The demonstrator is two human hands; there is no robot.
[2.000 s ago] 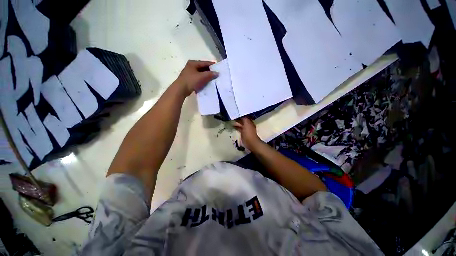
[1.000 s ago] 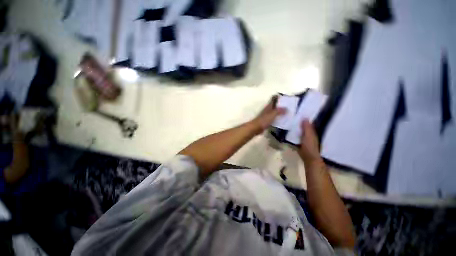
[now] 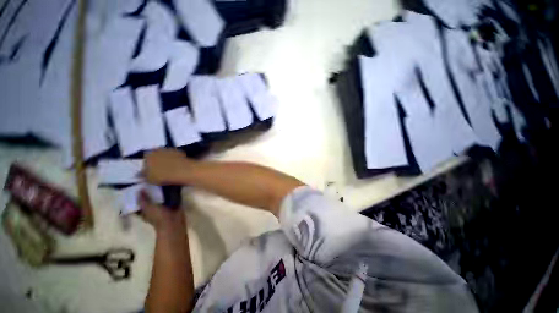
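Observation:
Two small dark bundles with white paper tops, an upper one (image 3: 119,172) and a lower one (image 3: 130,198), are between my hands at the near edge of the left group of cut stacks (image 3: 147,119). My right hand (image 3: 164,167) reaches across from the right and grips the upper bundle's right end. My left hand (image 3: 158,209) comes up from below, its thumb on the lower bundle. Dark fabric shows right of my left hand. Blur hides the exact finger contact and whether the bundles touch the table.
A wooden yardstick (image 3: 78,122) lies over the left panels. A red weight (image 3: 43,198), a tan weight (image 3: 26,235) and black shears (image 3: 101,258) lie at the near left. Large panel stacks (image 3: 385,110) lie at right, beyond the table edge a scrap-covered floor (image 3: 429,211).
The view has turned left. My hands have carried the small bundles from beside the large right-hand panels to the left group of stacks. My right arm now crosses in front of me.

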